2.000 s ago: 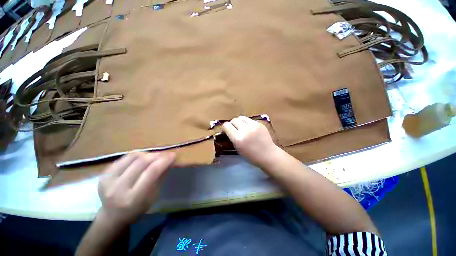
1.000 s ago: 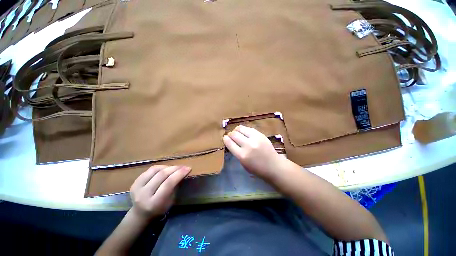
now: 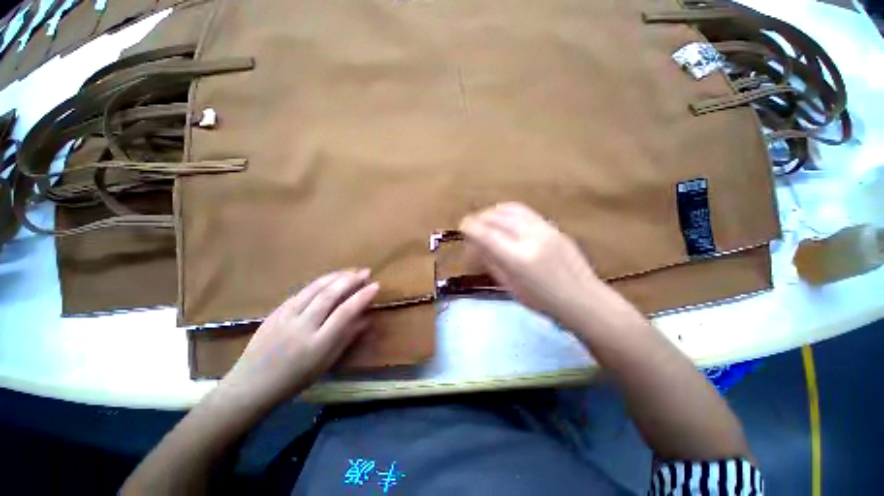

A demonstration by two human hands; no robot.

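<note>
A large brown bag body panel (image 3: 320,165) lies flat before me, its near edge over a lower brown flap (image 3: 397,334). My left hand (image 3: 315,315) lies palm down across the panel's near edge and the flap, left of the notch, fingers fairly straight, not gripping. My right hand (image 3: 533,257) is slightly blurred over the bottom notch (image 3: 460,262) and covers its right part. Its bunched fingertips are at the notch's upper edge; whether they pinch the edge is hidden. Small white corner bits show at the notch's left side.
Brown straps bunch at the left (image 3: 107,165) and right (image 3: 790,77). A clear shiny packet (image 3: 698,60) and a black label (image 3: 694,218) lie on the panel. A translucent amber glue bottle (image 3: 838,256) lies at the right. More brown pieces (image 3: 87,34) are at the far left.
My left hand has come off the flap's outer edge, up onto the panel's near edge. My right hand has moved up and right over the notch. The dark gap along the left edge has closed.
</note>
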